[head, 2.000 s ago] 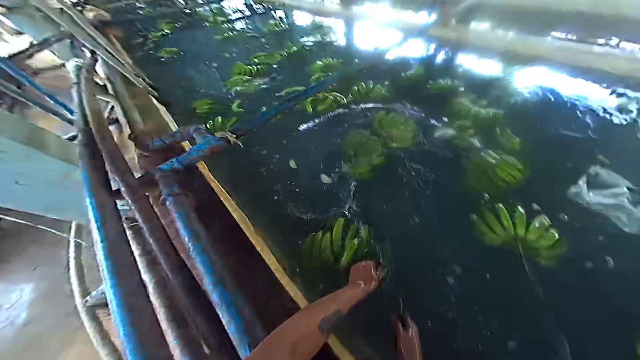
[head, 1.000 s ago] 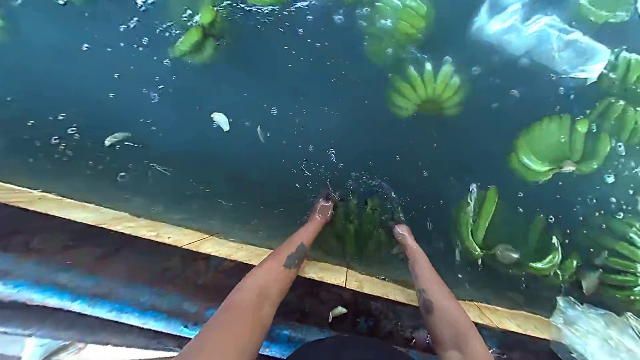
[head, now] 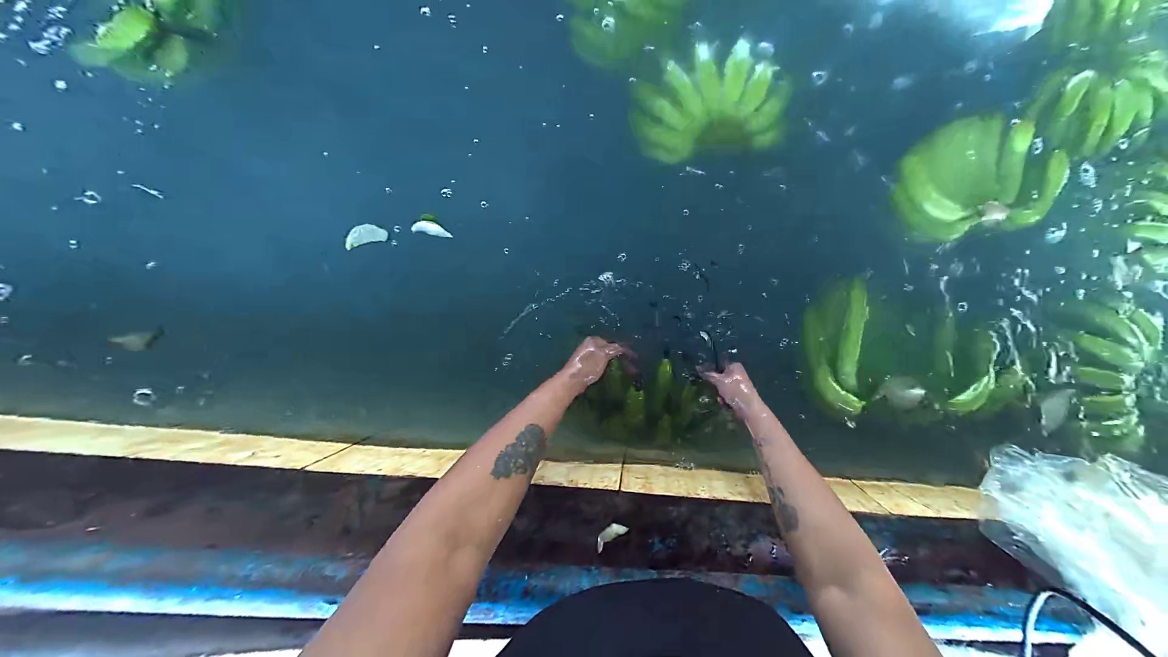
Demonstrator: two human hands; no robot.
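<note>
A hand of green bananas [head: 652, 401] lies under the water near the tank's edge, between my two hands. My left hand [head: 598, 358] is at its left side, fingers partly under water and bent toward it. At its right side is my right hand [head: 727, 381], the fingertips also at the water, with a thin dark thing beside them. Whether either hand grips the bananas cannot be made out. Another hand of green bananas [head: 716, 100] floats farther out, and a banana hand with its pale cut crown up [head: 958, 178] lies to the right.
The tank's pale tiled rim [head: 237, 450] crosses in front of me, with a blue-painted pipe [head: 182, 589] nearer my body. Clear plastic sheeting [head: 1086, 520] covers the right corner. More green bananas [head: 1109, 365] float at the right; pale scraps [head: 367, 236] drift left.
The view has swung down to the tank's near edge since the first frame. Since one second ago, my hands have come up to the water's surface beside the bananas, with more of the fingers showing.
</note>
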